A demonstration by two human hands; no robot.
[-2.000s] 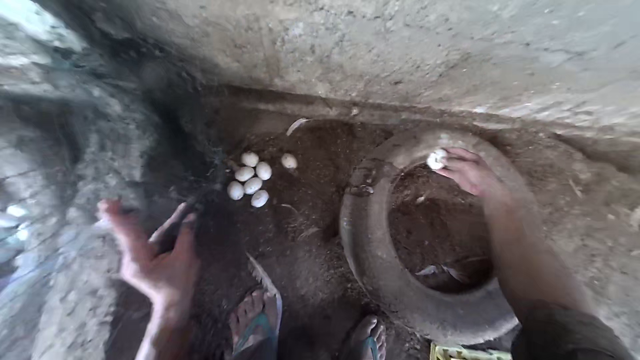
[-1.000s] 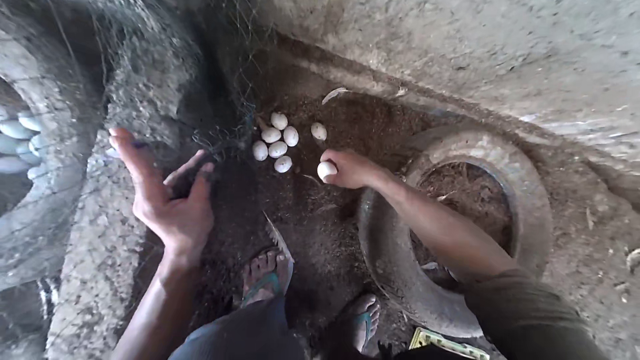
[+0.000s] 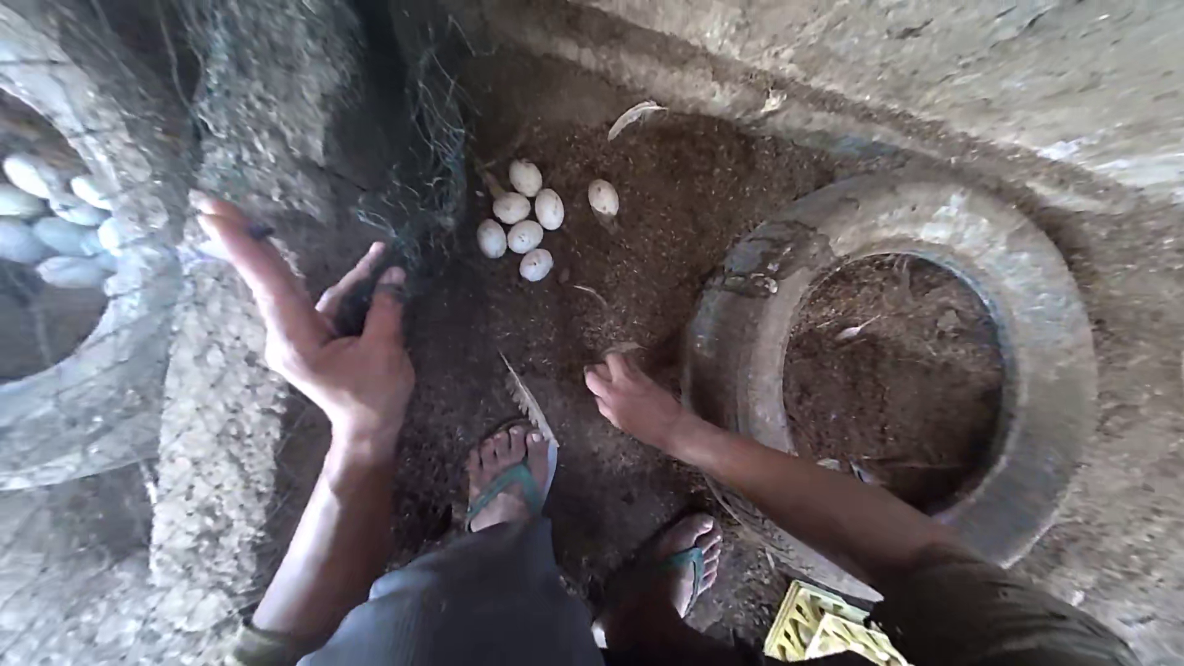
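My left hand (image 3: 347, 356) is raised at the left with its fingers spread, against or beside thin netting (image 3: 430, 176). A dark patch shows between its fingers; what it is I cannot tell. My right hand (image 3: 634, 393) is low over the dirt floor, left of a worn tire (image 3: 1045, 305), with its fingers curled. A small pale edge shows just past the fingertips, and whether the hand holds an egg is hidden. Above it, several whitish eggs (image 3: 524, 237) lie in a cluster on the soil, with a single egg (image 3: 603, 198) a little to their right.
More eggs (image 3: 65, 236) lie inside a pale ring (image 3: 139, 351) behind netting at the far left. A rough concrete wall (image 3: 925, 65) runs along the top. A feather (image 3: 529, 398) lies by my sandalled foot (image 3: 509, 472). A yellow plastic crate (image 3: 814, 624) is at the bottom.
My right hand, with an egg in it, went from over the tire to beside the egg cluster, then down toward my feet. My left hand keeps its spread pose.
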